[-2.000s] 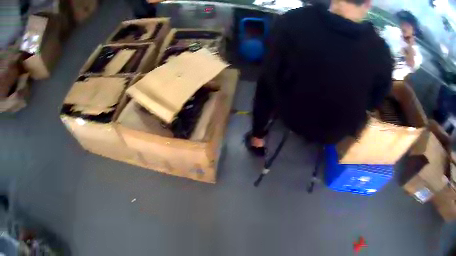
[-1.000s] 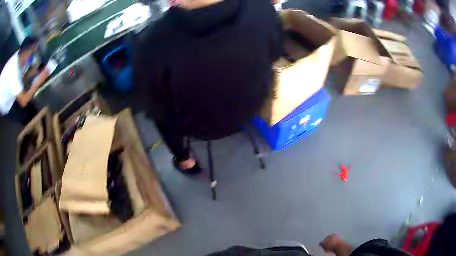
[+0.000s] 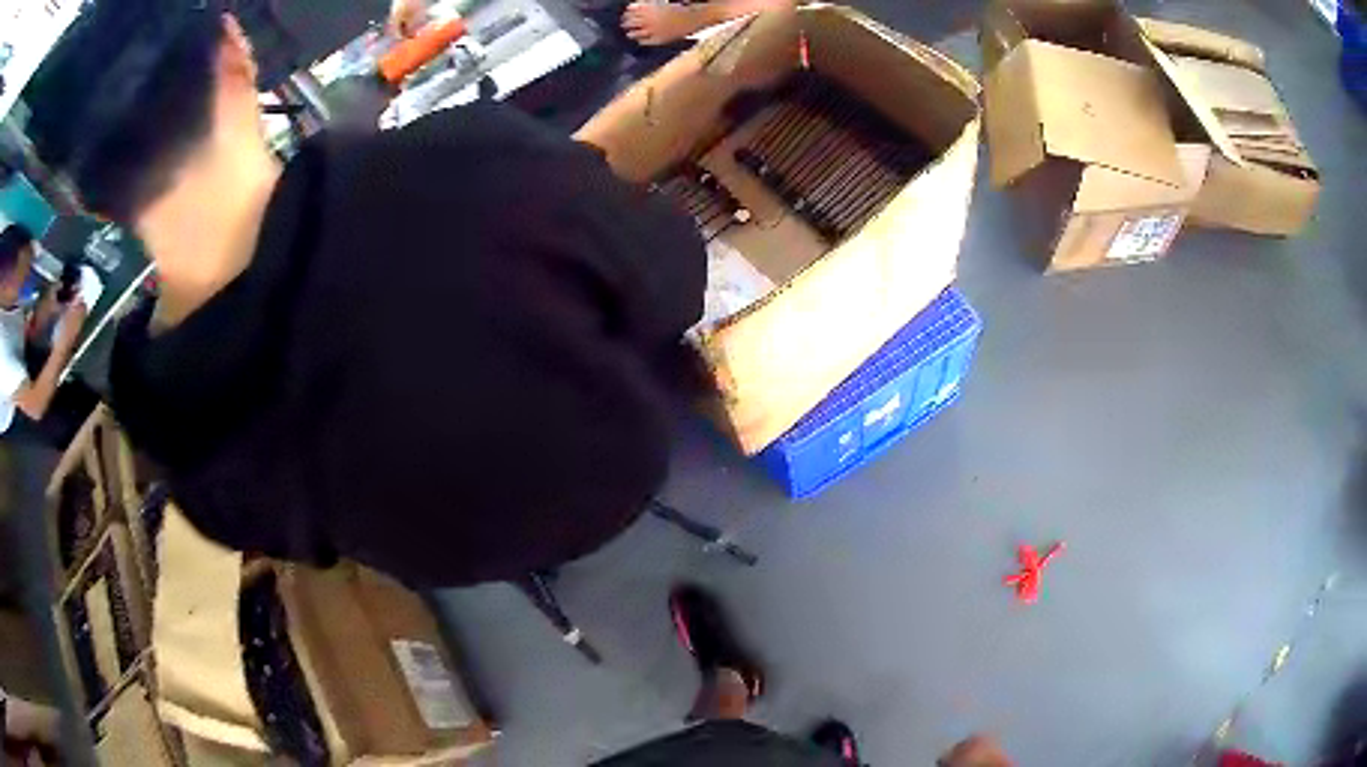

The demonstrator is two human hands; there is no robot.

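Observation:
My left hand is not in view. A small, blurred piece of what looks like my right hand shows at the bottom edge, cut off, so its fingers are hidden. Nearest in front, a large open carton stands tilted on a blue plastic crate. Rows of slim dark parts lie in it, with a cardboard divider between them. My right hand is well below the carton and apart from it.
A person in black sits close at left on a dark-legged seat. Cartons with dark parts stand lower left; open cartons stand upper right. Red scrap lies on the floor. My foot shows at the bottom.
The view has moved closer to the seated person and the carton on the crate, whose inside now shows more. My foot has come into view. Less of my right hand shows.

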